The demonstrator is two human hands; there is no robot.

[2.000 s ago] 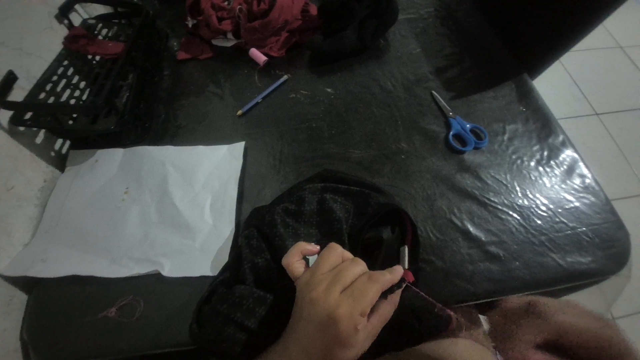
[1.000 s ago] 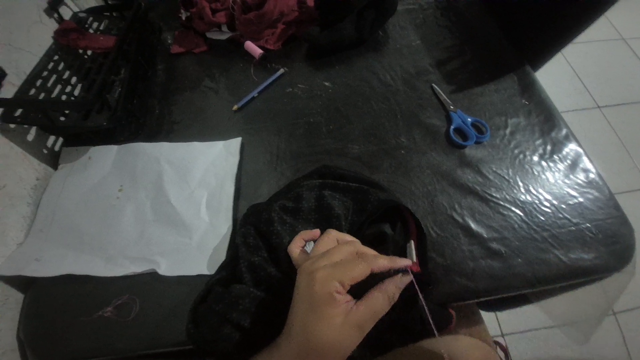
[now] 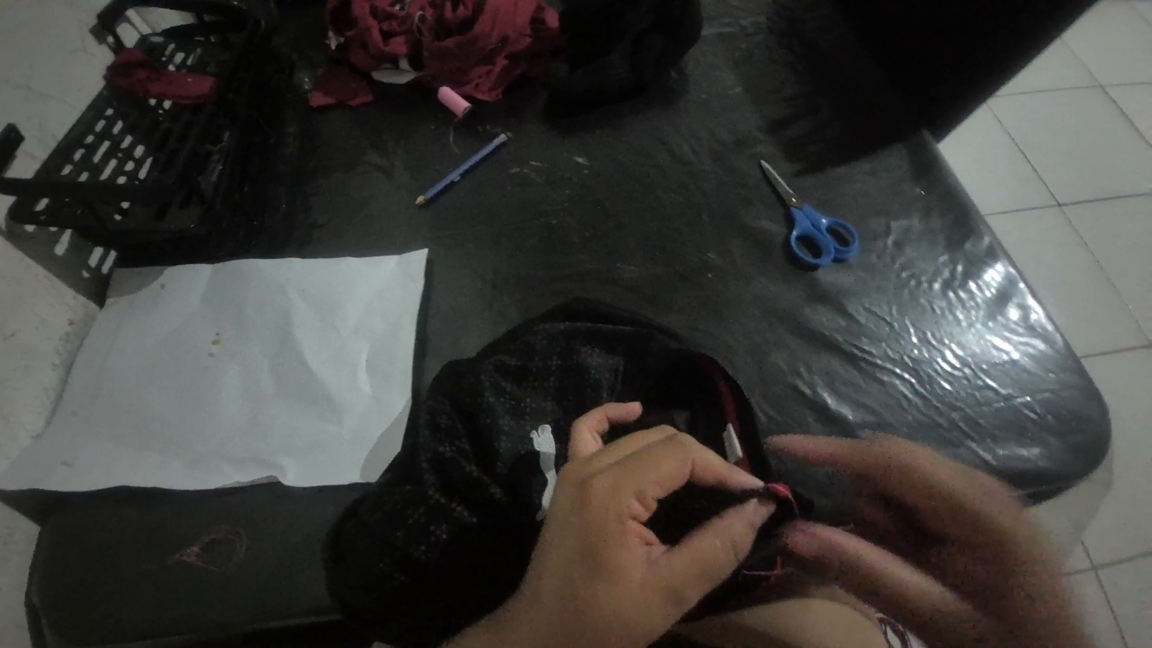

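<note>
A dark speckled fabric piece [image 3: 504, 405] with a red inner edge [image 3: 733, 405] lies bunched at the table's near side. My left hand [image 3: 639, 513] pinches its edge between thumb and index finger, where a bit of red cloth or thread [image 3: 779, 491] shows. White strips show on the fabric. Just to the right, my right hand [image 3: 936, 531] is motion-blurred, thumb and fingers spread near the pinched spot; whether it holds a needle or thread cannot be told.
Blue-handled scissors [image 3: 814, 229], a blue pencil [image 3: 462, 171], a pink thread spool [image 3: 454, 102] and white paper [image 3: 243, 369] lie on the black-covered table [image 3: 630, 234]. Red cloth [image 3: 450, 36] and dark cloth [image 3: 630, 45] are heaped at the back. A black plastic basket [image 3: 135, 153] stands at left.
My right hand, mostly out of view a second ago, has come in beside the left at the fabric's edge. The taut thread seen then no longer shows. My left hand keeps its pinch.
</note>
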